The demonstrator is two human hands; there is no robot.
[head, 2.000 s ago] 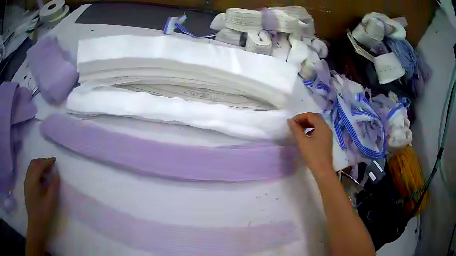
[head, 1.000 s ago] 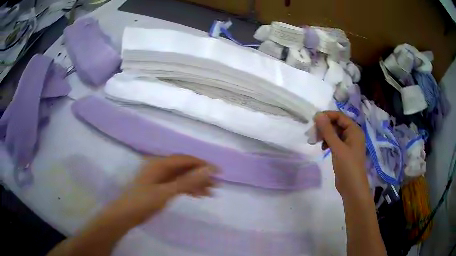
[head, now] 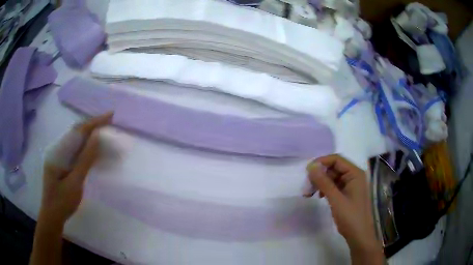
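Note:
A solid lilac strip stack curves across the table. A thinner white strip pile lies behind it, and a thick white strip stack lies farther back. A pale, see-through lilac strip lies nearest me. My left hand is blurred at the left, its fingers near the lilac stack's front edge. My right hand has its fingers bent together at the lilac stack's right front. A pale blur spans the area between my hands; whether either hand holds cloth is unclear.
A folded lilac bundle and a loose lilac bundle lie at the left. Blue-and-white striped ties are tangled with scraps at the right. A dark iron and a yellow-orange bundle are at the lower right.
My right hand has moved from the white pile's right end towards me. My left hand has moved left from in front of the lilac stack. The view has shifted, bringing the near strip more into view.

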